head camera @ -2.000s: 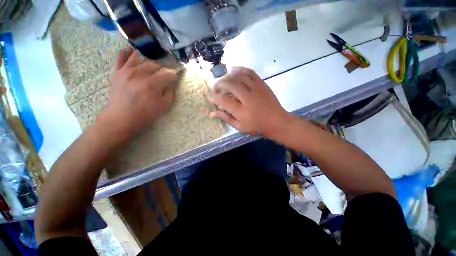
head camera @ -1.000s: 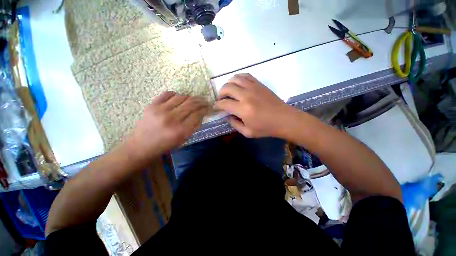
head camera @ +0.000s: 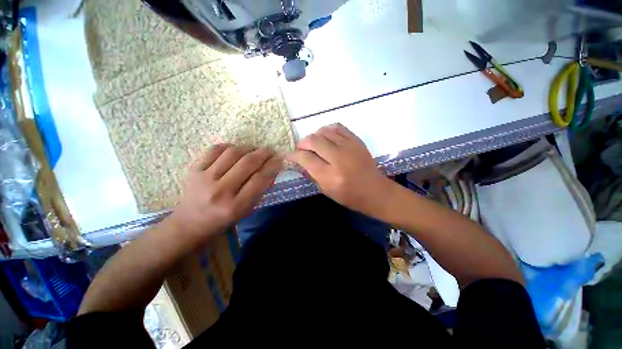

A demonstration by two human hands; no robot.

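Observation:
A beige sherpa fleece panel [head camera: 198, 109] lies pile side up on the white table, with a seam line across it. Its upper right part is under the sewing machine head [head camera: 283, 41], in bright light. My left hand [head camera: 228, 180] is on the panel's lower right part, its fingers closed on the near edge. My right hand [head camera: 341, 163] pinches the panel's right corner close to my left fingertips. The fingertips nearly meet and are slightly blurred, so the exact grip is partly hidden.
Thread snips [head camera: 496, 73] and yellow and green scissors [head camera: 571, 92] lie at the table's right. Blue tape [head camera: 41, 88] and clear plastic [head camera: 24, 163] are at the left. A white and beige layered pile [head camera: 528, 204] with blue plastic is below the table edge at right.
My left hand has moved from near the machine head down to the panel's near edge. My right hand has moved slightly down. More of the panel shows, and its near right corner is between my hands.

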